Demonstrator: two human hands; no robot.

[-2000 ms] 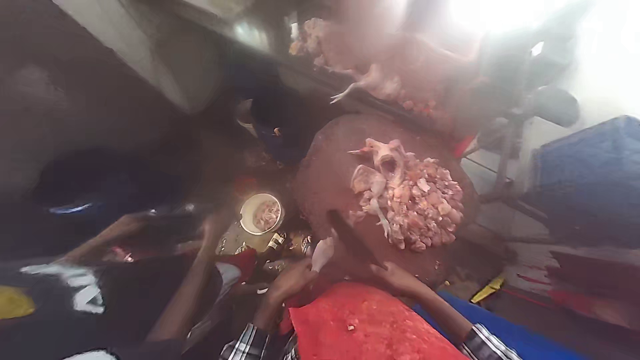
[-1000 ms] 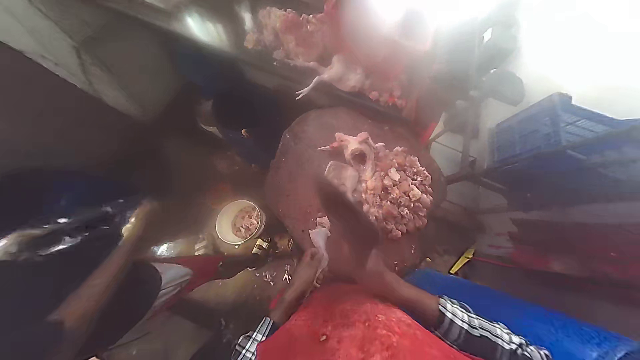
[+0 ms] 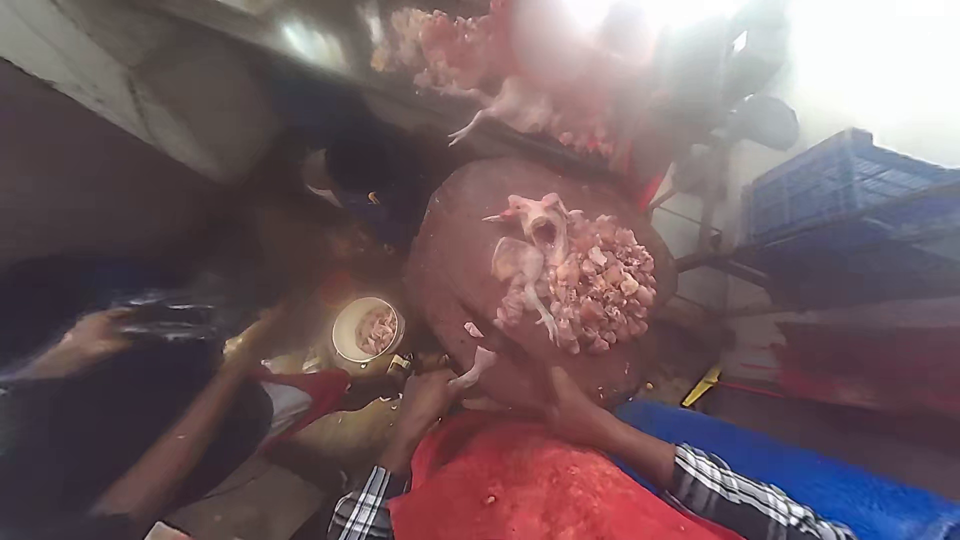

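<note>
My left hand (image 3: 429, 397) holds a pale chicken leg piece (image 3: 477, 367) at the near edge of a round chopping block (image 3: 457, 247). My right hand (image 3: 562, 397) is closed on a dark cleaver (image 3: 502, 330), blurred, whose blade points up and left over the block. A small cut piece (image 3: 473, 329) lies beside the blade, just above the leg piece. Farther back on the block lie a plucked chicken carcass (image 3: 544, 225) and another chicken portion with a foot (image 3: 521, 270). Right of them is a heap of chopped chicken (image 3: 604, 289).
A white bucket (image 3: 345, 330) with meat pieces stands left of the block. Behind the block, more chicken (image 3: 517, 105) lies on a counter. A co-worker's arm (image 3: 187, 442) is at left. Blue crates (image 3: 810, 187) and a blue barrel or sheet (image 3: 750, 450) are at right.
The cleaver blade, seen between my hands and then over the block's middle, now lies lower and tilted left. A small cut piece now shows apart above the leg piece.
</note>
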